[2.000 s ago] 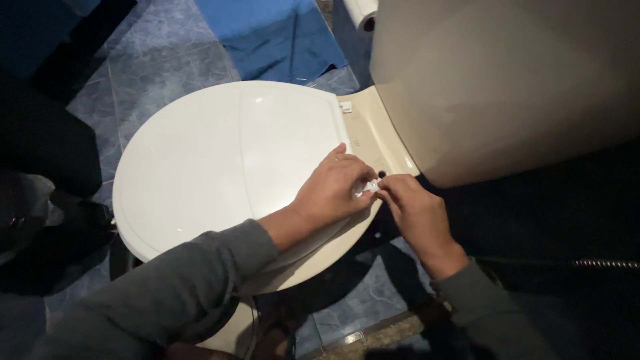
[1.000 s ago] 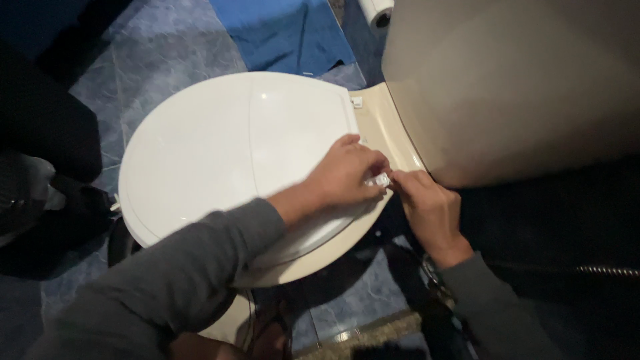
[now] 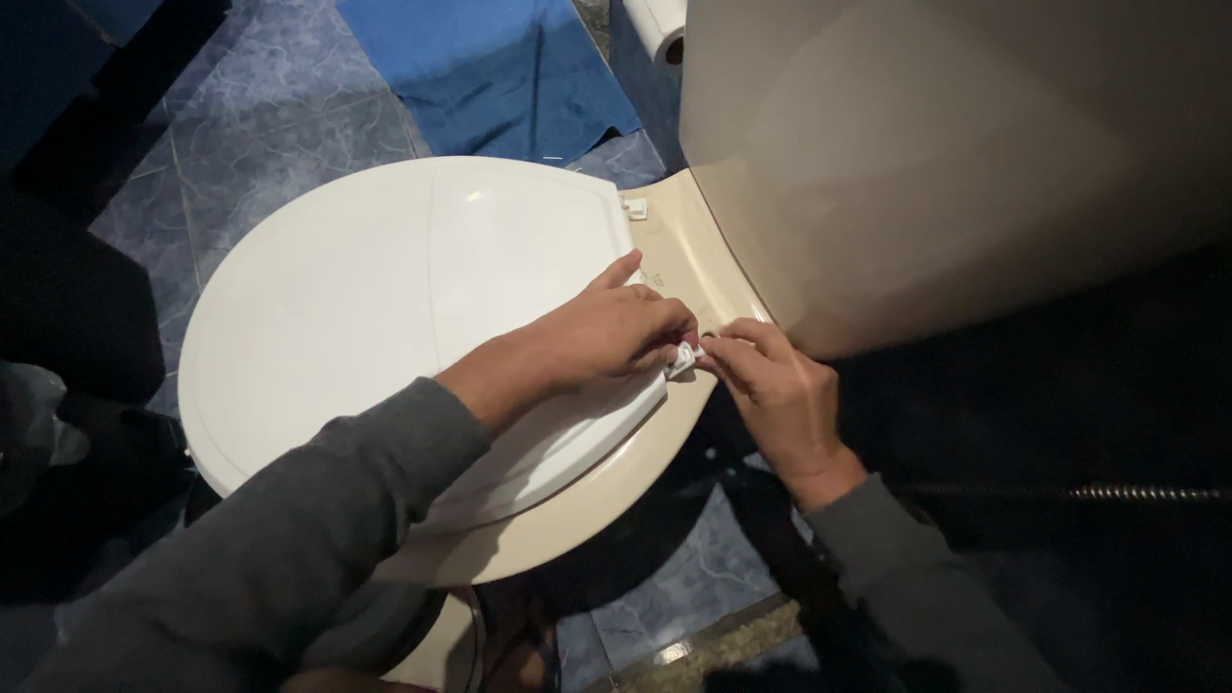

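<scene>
A white toilet lid [image 3: 337,318] lies closed over a beige toilet bowl [image 3: 577,510]. At its rear corner nearer me, my left hand [image 3: 616,332] pinches a small white plastic hinge [image 3: 682,360] between thumb and fingers. My right hand [image 3: 784,399] meets it from the right, fingertips pinched at the hinge's right end; what they grip is mostly hidden. A dark mounting hole [image 3: 708,336] shows in the rim just beside the fingertips. The second white hinge [image 3: 635,209] sits at the lid's far rear corner.
The beige toilet tank [image 3: 905,154] rises at the upper right. Behind the bowl, a blue cloth [image 3: 500,77] lies on blue marbled floor tiles [image 3: 289,144], near a white paper roll [image 3: 657,24]. A braided metal hose [image 3: 1145,494] runs at the right. Dark objects stand at the left.
Both hands stay at the near hinge with only small finger movements. The mounting hole, visible two seconds ago and covered one second ago, shows partly again.
</scene>
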